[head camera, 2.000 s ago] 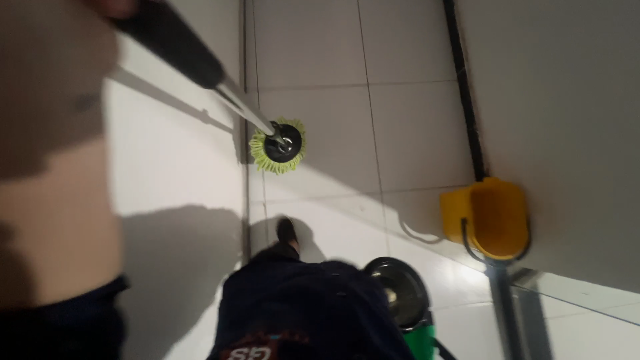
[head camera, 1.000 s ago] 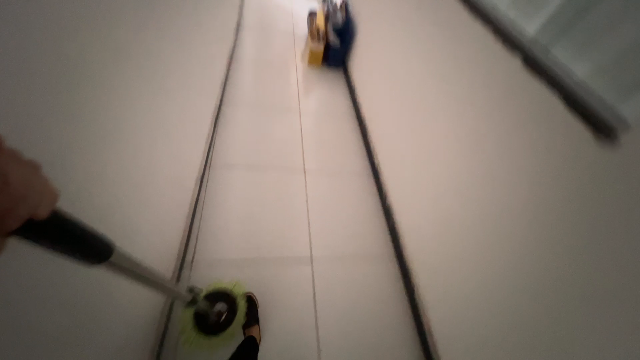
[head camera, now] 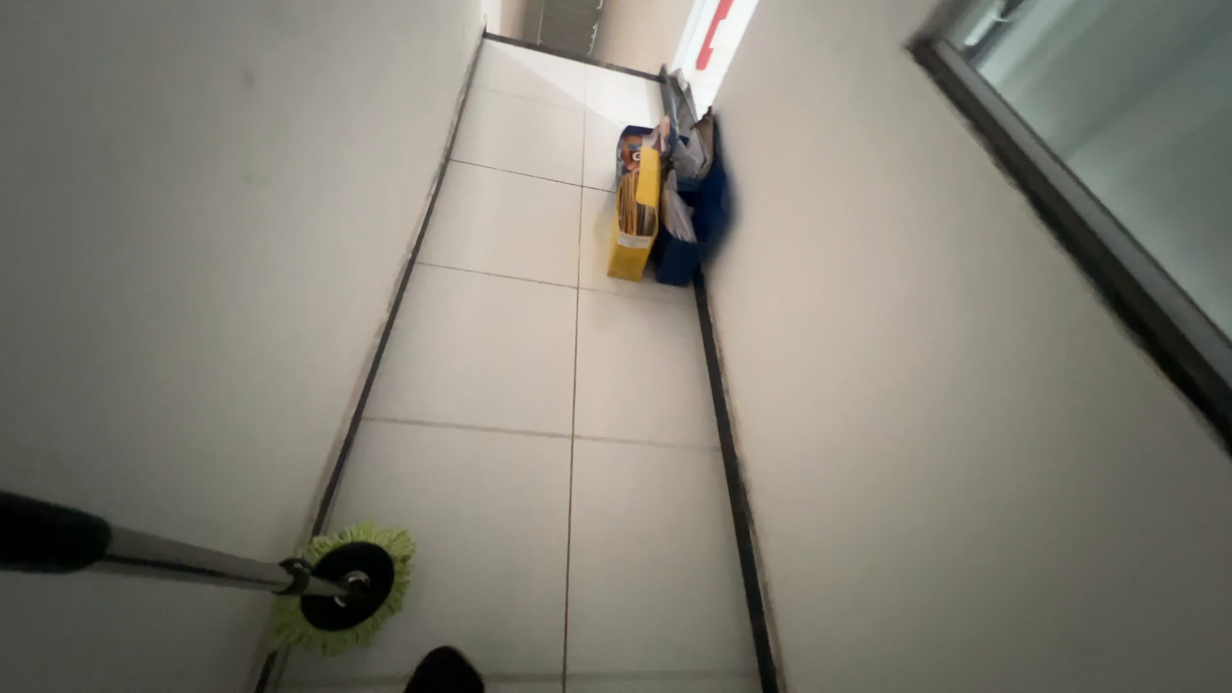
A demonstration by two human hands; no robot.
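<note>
A round spin mop head (head camera: 348, 585) with a black disc and lime-green fringe is at the lower left, against the foot of the left wall. Its metal pole (head camera: 192, 560) runs to the left edge of the view, where the black grip (head camera: 48, 532) shows. Neither of my hands is in view, so what holds the grip is hidden. The dark tip of a shoe (head camera: 445, 672) shows at the bottom, just right of the mop head.
A narrow tiled floor (head camera: 500, 356) runs between a left wall (head camera: 192, 241) and a right wall (head camera: 847, 385). Farther along, a yellow file box (head camera: 630, 252) and blue boxes (head camera: 677, 262) with papers and bags stand by the right wall. A dark-framed window (head camera: 1088, 245) is at the upper right.
The view has swung from the yellow bucket area to along the passage. A hand on the black grip, seen at the left one second ago, has left view. The boxes appear nearer.
</note>
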